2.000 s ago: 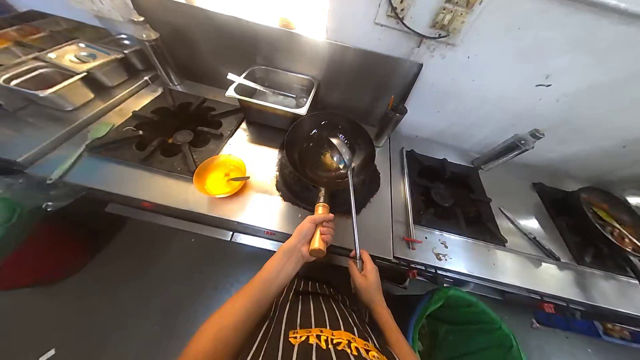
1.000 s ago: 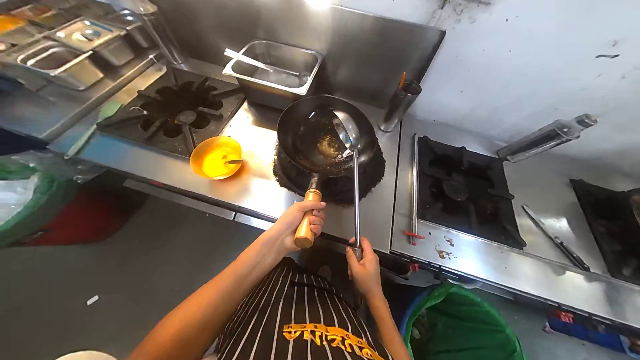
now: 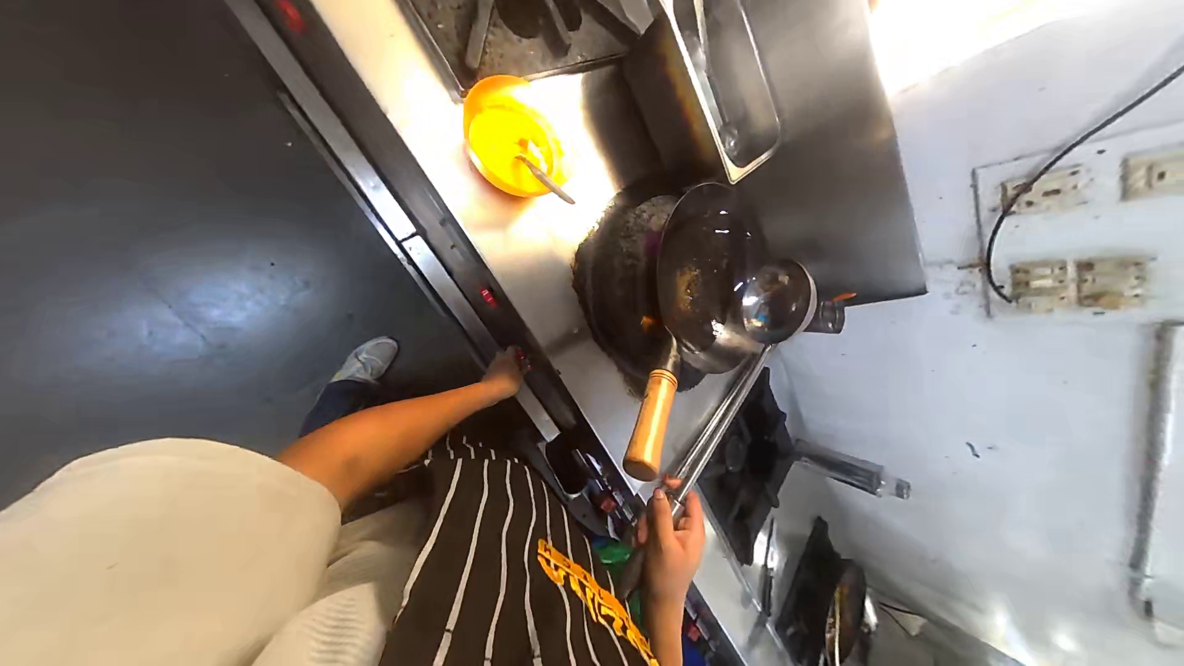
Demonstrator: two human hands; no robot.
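My left hand [image 3: 506, 372] is at a red knob on the stove's front panel, its fingers partly hidden. My right hand [image 3: 673, 536] is closed around the handle of a steel ladle [image 3: 777, 302], whose bowl lies over the far right side of a dark wok [image 3: 708, 268]. Nobody holds the wok's wooden handle [image 3: 651, 425]. The wok rests on a blackened burner [image 3: 624, 277], and a little oil or residue shows in it. A yellow-orange bowl [image 3: 476, 139] with yellow liquid and a spoon [image 3: 546, 180] stands on the steel top beside the burner.
Behind the wok stands a deep steel pan [image 3: 754, 166] holding a utensil. Another burner grate [image 3: 555, 32] is at the top, and a further black burner [image 3: 749, 453] lies to the right. A second wok [image 3: 846, 606] sits at lower right. Wall sockets [image 3: 1045, 277] have a loose cable.
My left hand has let go of the wok's wooden handle and moved to the stove's front knob. My right hand still holds the ladle. The view has rotated strongly.
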